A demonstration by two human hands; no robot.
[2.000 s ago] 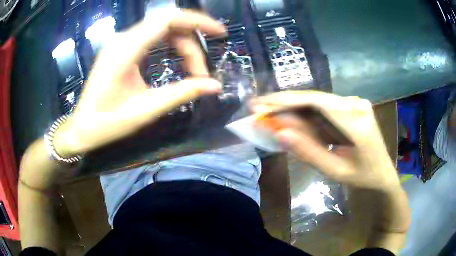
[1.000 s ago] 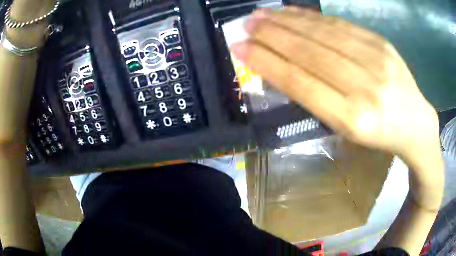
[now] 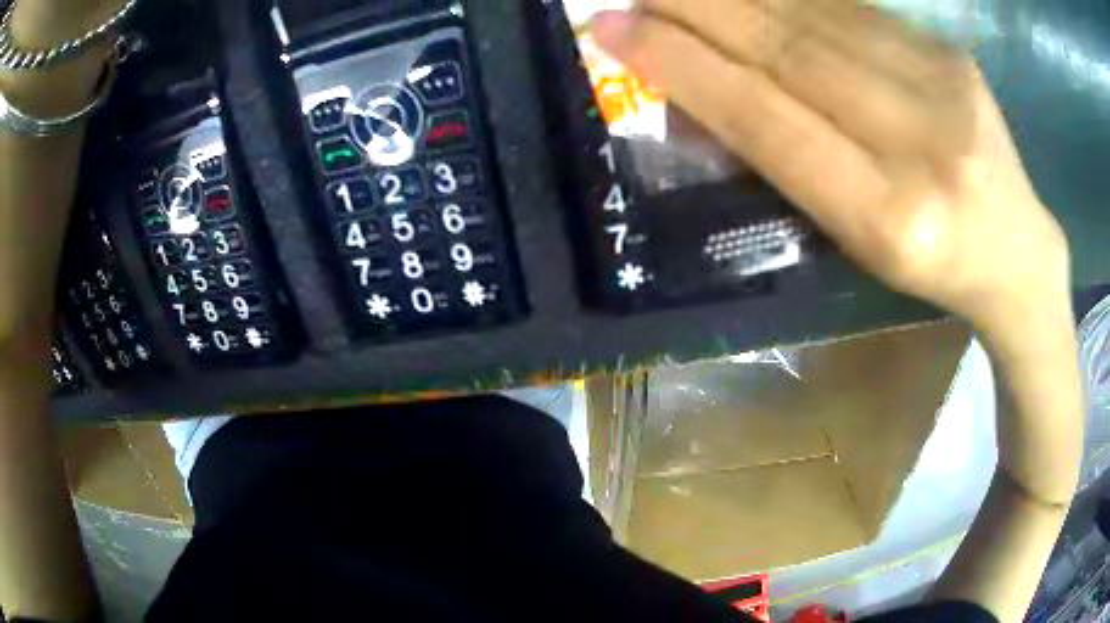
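Observation:
Black keypad phones (image 3: 408,219) with white digits lie in a row in a black foam tray (image 3: 487,371). At the right of the row, a black back cover with a dotted grille (image 3: 755,243) lies partly over another phone's keypad. My right hand (image 3: 852,146) is over this cover, its fingertips on a white piece with orange print (image 3: 627,97) at the phone's upper part. The finger ends are partly cut off by the top edge. Of my left arm only the wrist with bracelets and the forearm show; the hand is past the top left edge.
An open brown carton (image 3: 743,487) with clear plastic is below the tray's front edge. A dark green bench top (image 3: 1071,122) shows at the upper right. Red items (image 3: 743,594) are at the bottom edge.
Since two seconds ago the view has come much closer to the phones, and my left hand has left the picture. In the last second the white and orange piece shifted slightly up the image.

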